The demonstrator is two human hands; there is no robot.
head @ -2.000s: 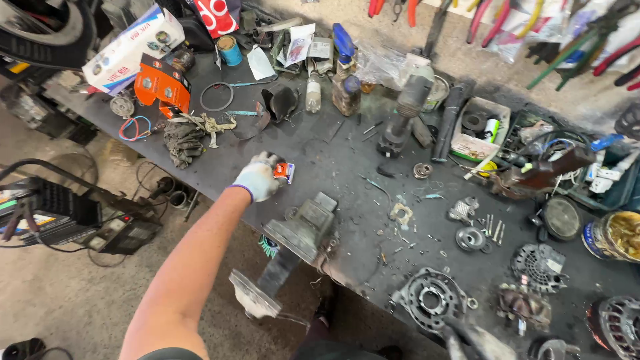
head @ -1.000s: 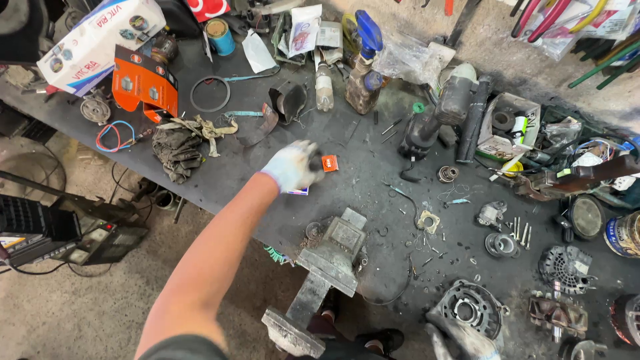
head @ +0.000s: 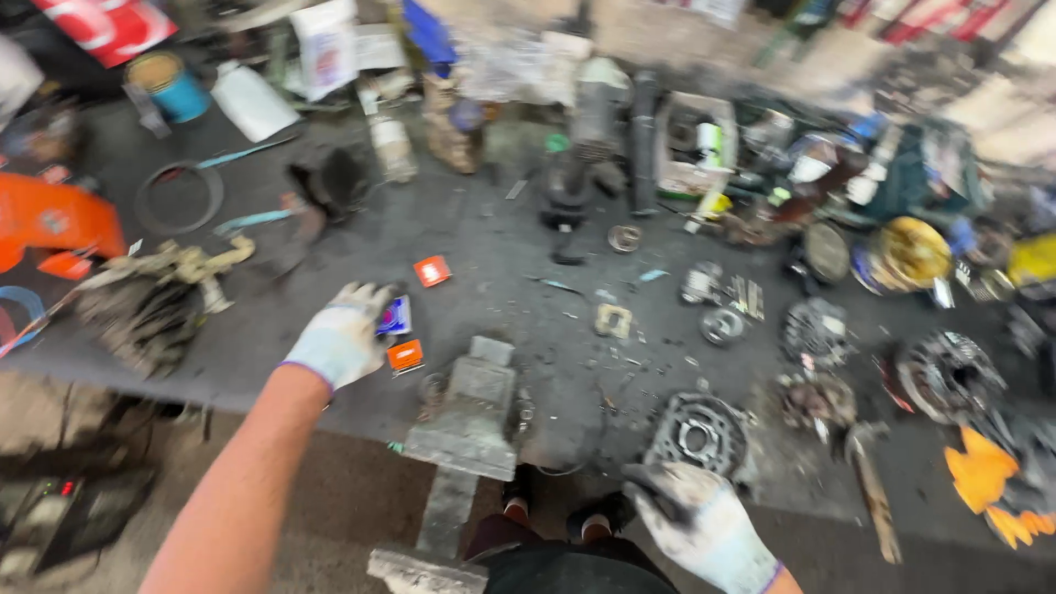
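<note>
My left hand (head: 342,334), in a white and grey work glove, lies palm down on the dark workbench. Its fingertips reach a small blue and purple packet (head: 395,317); whether they grip it cannot be told. One small orange box (head: 405,355) is just right of the hand, another orange box (head: 432,271) farther back. My right hand (head: 689,516), gloved too, hovers at the front edge by a round metal alternator housing (head: 698,437); its fingers are curled, and what they hold, if anything, is blurred. A bench vise (head: 474,396) stands between my hands.
Around the right side lie a rotor-like part (head: 953,375), a hammer (head: 873,495), a flat square gasket (head: 613,321) and orange gloves (head: 980,470). A crumpled dark rag (head: 144,318), a black ring (head: 179,197) and a blue can (head: 169,87) are at left. An impact driver (head: 577,157) stands behind.
The blue packet and two orange boxes now lie apart beside my left hand; one second ago a single orange box showed beyond its fingers. The view has moved closer over the bench.
</note>
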